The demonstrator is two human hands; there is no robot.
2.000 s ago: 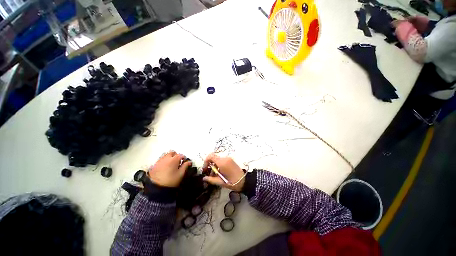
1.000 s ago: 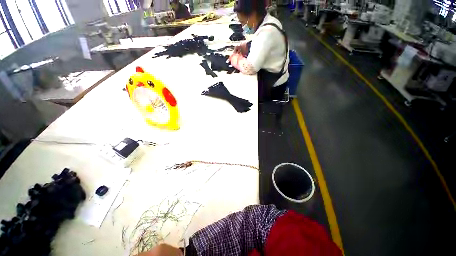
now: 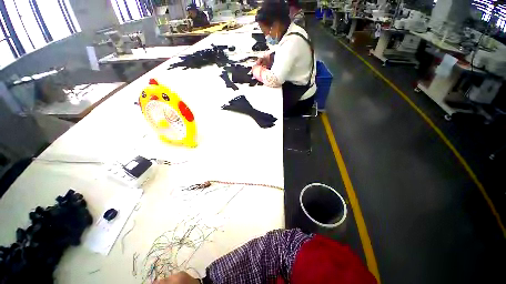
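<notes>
My right hand (image 3: 178, 278) is cut off by the bottom edge, with only its back showing beyond a checked sleeve; its fingers and anything in them are hidden. My left hand is out of the picture. A large pile of black loops (image 3: 41, 238) lies at the lower left of the white table (image 3: 222, 161). One single black loop (image 3: 110, 214) lies right of the pile. Thin thread ends (image 3: 177, 244) are scattered just beyond my right hand. Small dark thread snips (image 3: 198, 186) lie on the table, tied to a twisted cord (image 3: 249, 183) that runs to the right table edge.
A yellow chick-shaped fan (image 3: 168, 113) stands beyond a black and white adapter (image 3: 137, 166). Black bundles (image 3: 249, 111) lie farther along. A person (image 3: 291, 61) works at the table's right side. A waste bin (image 3: 323, 205) stands on the floor at the right edge.
The view has swung up and to the right from my hands to the room. My left hand and the pen-shaped tool have left the picture; my right hand has dropped to the bottom edge.
</notes>
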